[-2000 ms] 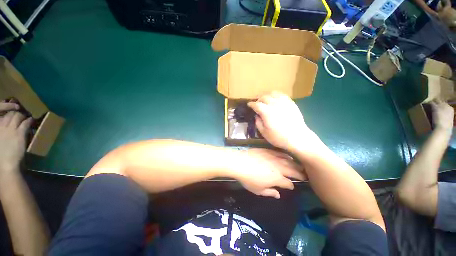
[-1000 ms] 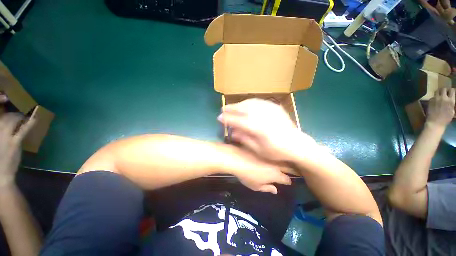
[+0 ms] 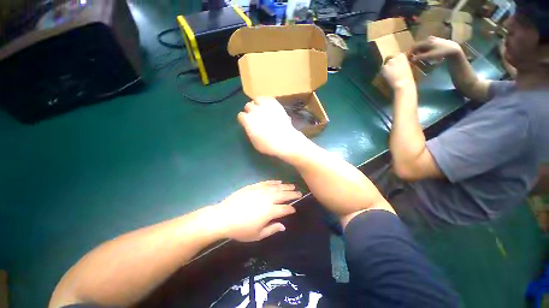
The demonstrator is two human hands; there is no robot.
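Note:
A small brown carton (image 3: 283,75) stands on the green bench with its lid and flaps open. Dark looped cable (image 3: 298,111) shows inside it, partly behind my right hand. My right hand (image 3: 265,125) lies over the carton's left front corner with its fingers curled at the left side; whether they grip the wall is hidden. My left hand (image 3: 259,210) is empty, palm down with fingers apart, at the bench's front edge below the carton.
A black unit with yellow edges (image 3: 214,42) stands behind left of the carton. A large black box (image 3: 66,60) is at the far left. A person in a grey shirt (image 3: 487,144) sits at right, hands at another open carton (image 3: 391,45). A black cord (image 3: 210,99) lies behind.
The view has turned right. The carton has moved right along the bench, past the yellow-edged unit. My right hand has gone from over the carton's inside to its left side.

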